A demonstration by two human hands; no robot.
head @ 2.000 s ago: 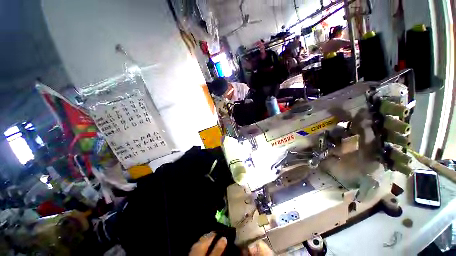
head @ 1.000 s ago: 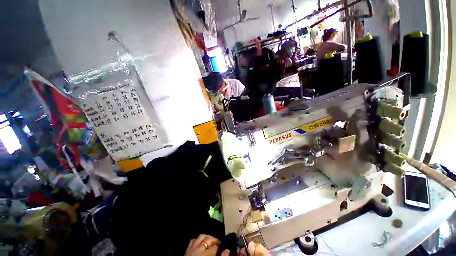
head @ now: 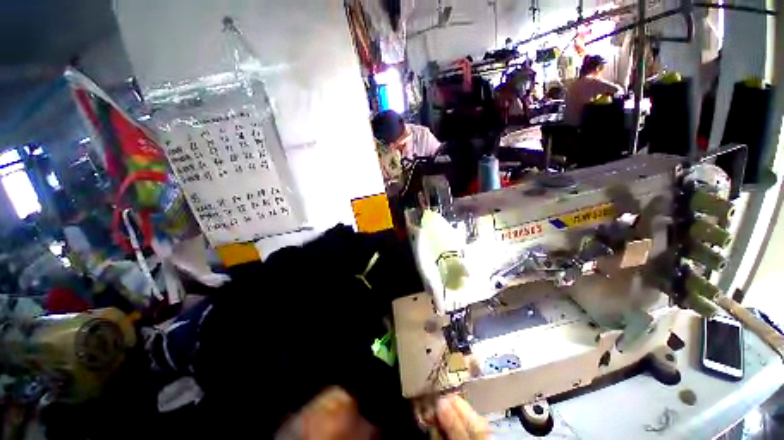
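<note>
Black garment fabric point(head: 292, 335) lies heaped left of the cream coverstitch machine point(head: 550, 202). My left hand point(head: 331, 417) is blurred and cut off by the bottom edge, over the black fabric; what its fingers hold cannot be told. My right hand point(head: 457, 419) is at the front corner of the machine bed point(head: 417, 344), fingers bent around something small and dark that is too blurred to name. The presser foot and needles point(head: 460, 331) stand above the bed, with no cloth seen under them. A neon green piece point(head: 384, 347) lies beside the bed.
A smartphone point(head: 723, 346) and a thin thread tangle point(head: 662, 420) lie on the white table point(head: 593, 417) at right. Cream thread cones point(head: 709, 232) are at the machine's right end. A number sheet point(head: 225, 176) hangs on the wall. People point(head: 589, 90) sit behind.
My left hand has moved left and down, away from my right hand. My right hand stays by the bed's front corner. The view has shifted slightly.
</note>
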